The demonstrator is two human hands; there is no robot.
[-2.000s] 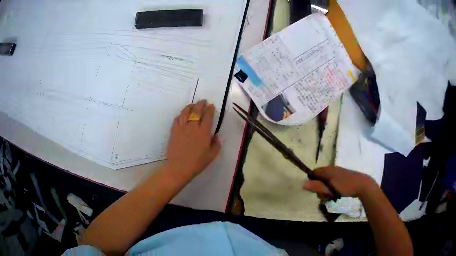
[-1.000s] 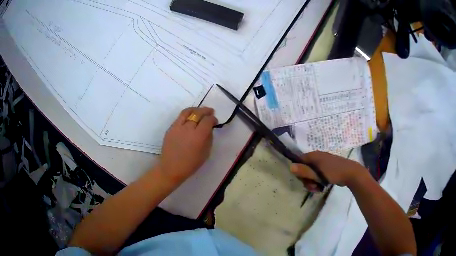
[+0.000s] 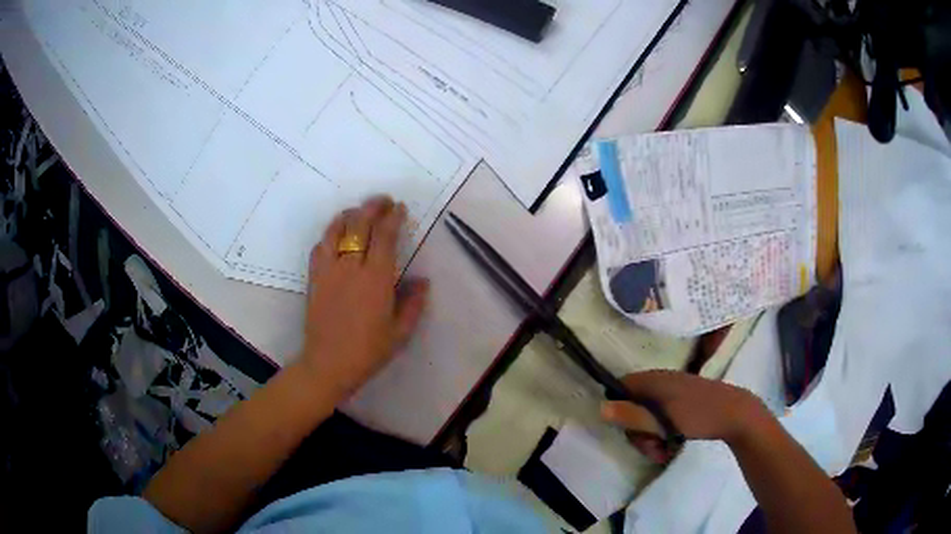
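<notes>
The white paper pattern (image 3: pixel 250 115) with thin black lines lies over dark fabric that shows as a thin dark edge. My left hand (image 3: pixel 360 292), with a yellow ring, rests flat on the pattern's lower corner, fingers a little apart. My right hand (image 3: pixel 667 407) holds the long dark shears (image 3: pixel 521 297) by the handles. The blades look closed and point up-left over the bare table edge strip, just right of the pattern. A small cut piece (image 3: pixel 584 469), white with a dark edge, lies on the yellowish surface below the shears.
A dark rectangular weight (image 3: pixel 506 16) lies on the pattern at the top. A printed order sheet (image 3: pixel 709 224) with a blue patch lies right of the red table edge. Loose white sheets (image 3: pixel 897 261) are at the right. Scraps (image 3: pixel 156 386) litter the dark floor at left.
The corner of paper and dark cloth is cut off and now lies on the yellowish surface. The shears have drawn back from the pattern. My left hand has moved left.
</notes>
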